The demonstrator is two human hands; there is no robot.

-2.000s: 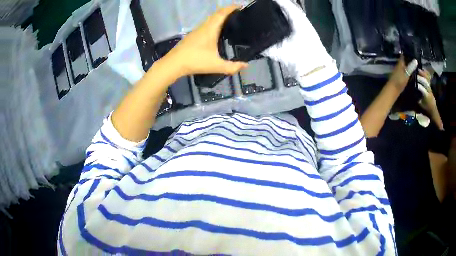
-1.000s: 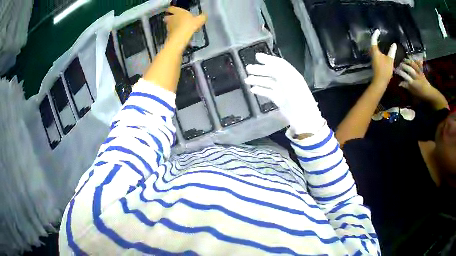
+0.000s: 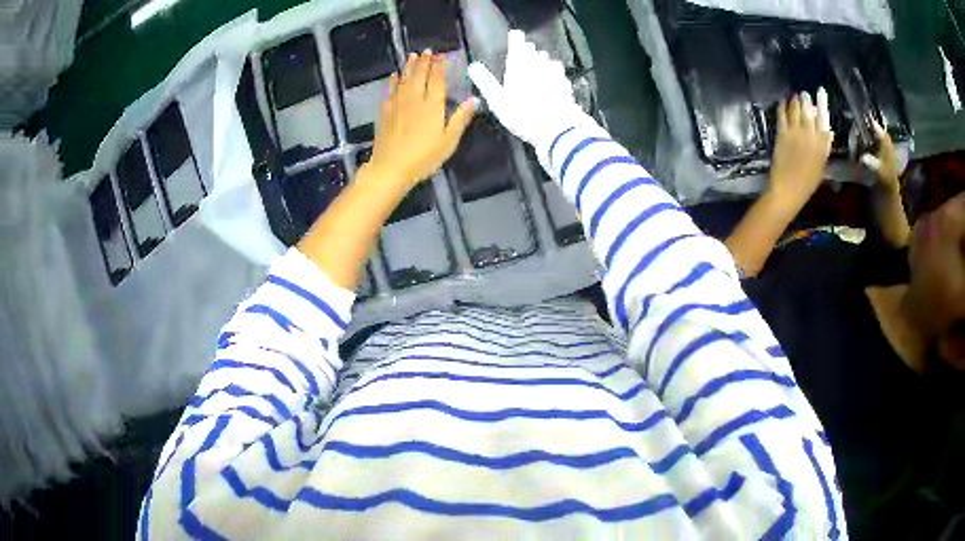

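Note:
Several black phone frames (image 3: pixel 491 217) lie flat in two rows on a grey-white foam sheet (image 3: pixel 497 283) in front of me. My bare left hand (image 3: pixel 420 118) is over the middle of the rows, palm down, fingers apart, above or on a black frame. My white-gloved right hand (image 3: pixel 531 89) is beside it to the right, thumb and fingers spread, over the sheet's upper part. Neither hand visibly holds a part. The hands partly hide the frames beneath them.
More black frames (image 3: pixel 142 182) lie on foam at the left, beside a thick pile of pale foam sheets (image 3: pixel 48 306). At the right, another person's hands (image 3: pixel 801 143) are over a tray of dark parts (image 3: pixel 730 90). The green bench (image 3: pixel 190 63) shows behind.
My left hand has come down and right from the back row, and the dark part there has left its grip. My right hand has moved up and left. More frames lie in the back row.

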